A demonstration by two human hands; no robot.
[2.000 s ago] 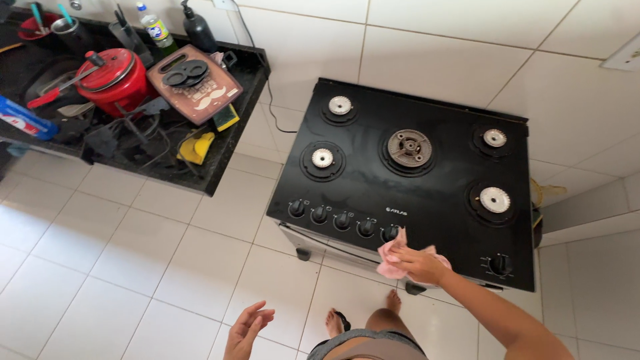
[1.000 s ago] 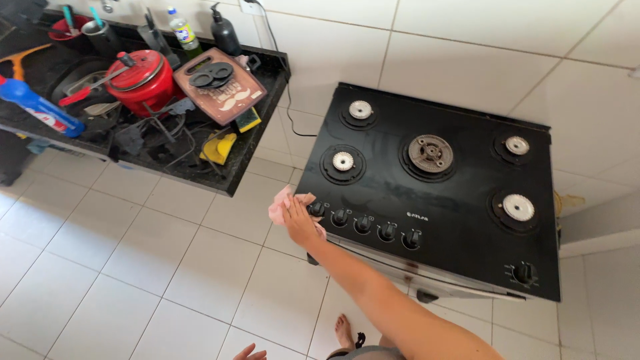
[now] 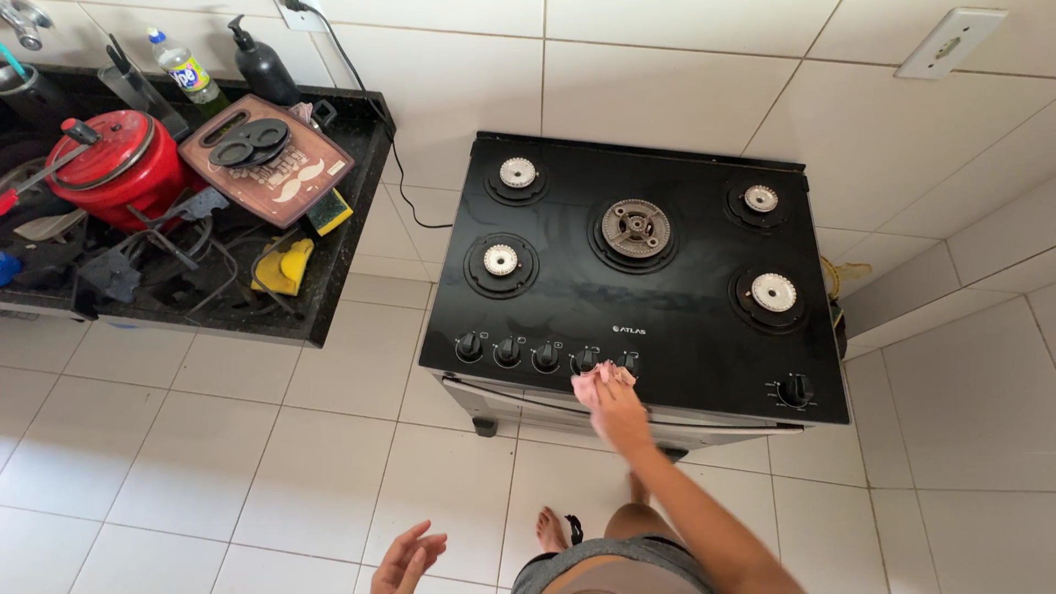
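Note:
My right hand [image 3: 617, 406] grips a pink cloth [image 3: 596, 384] against the front edge of a black gas stove [image 3: 561, 318], over the two rightmost knobs of the front-left row. Another control knob [image 3: 795, 390] sits alone near the stove's right corner. Bare burners, among them a large central one [image 3: 636, 228], show on the stovetop with no grates over them. My left hand [image 3: 410, 558] hangs above the tiled floor, holding nothing, its fingers apart and slightly curled.
On the black stone counter [image 3: 326, 305] at left are stove grates [image 3: 177, 247], a red pressure cooker [image 3: 124, 169], a cutting board [image 3: 268, 161] bearing black burner caps [image 3: 250, 143], a yellow cloth [image 3: 283, 266] and a sponge [image 3: 330, 212]. A black cord [image 3: 400, 169] runs down behind the stove's left side.
One second ago my right hand and the cloth were at the leftmost knob; they have since moved right along the knob row. More of my left hand shows now.

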